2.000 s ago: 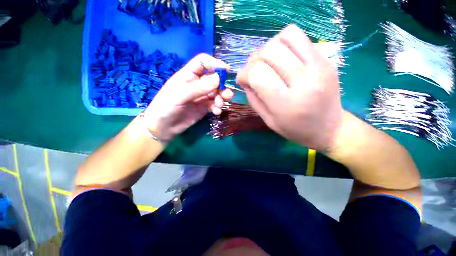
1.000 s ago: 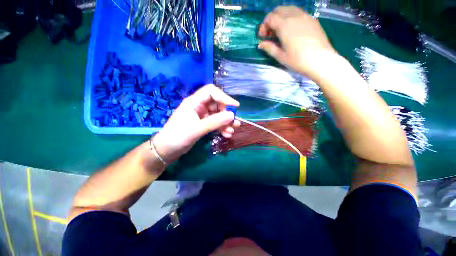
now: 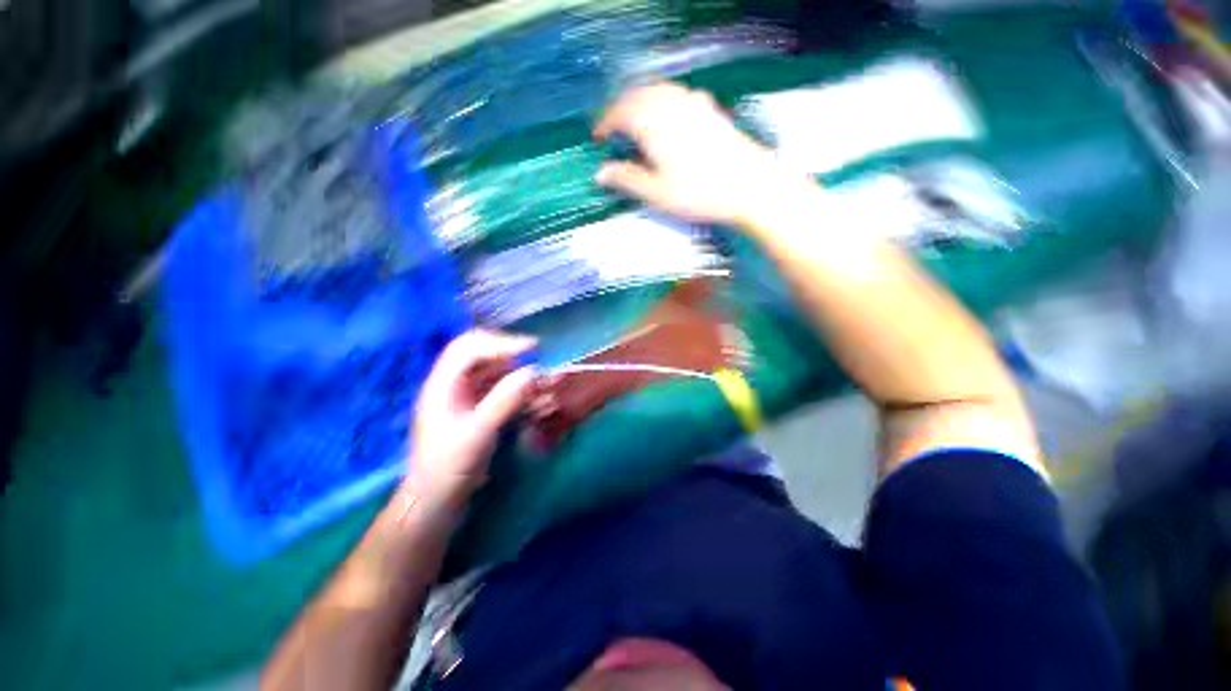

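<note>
The frame is strongly blurred. My left hand (image 3: 466,405) pinches a small blue connector housing (image 3: 529,365), mostly hidden by the fingers. A pale wire (image 3: 628,367) trails from it to the right, over the brown wires (image 3: 648,358). My right hand (image 3: 682,151) is above the green wires (image 3: 540,189), fingers bent; blur hides whether it holds anything. The violet wires (image 3: 594,263) lie between the green and brown bundles.
The blue parts tray (image 3: 196,365) at left holds a dark heap of housings (image 3: 317,392) and a greyish wire heap (image 3: 304,182). White wires (image 3: 878,115) and a streaked bundle (image 3: 959,203) lie at right. A yellow tape strip (image 3: 740,401) marks the table's near edge.
The view has tilted and blurred. Since one second ago my left hand still holds the housing with its trailing wire. My right hand remains over the green wires, after being near the housing two seconds ago.
</note>
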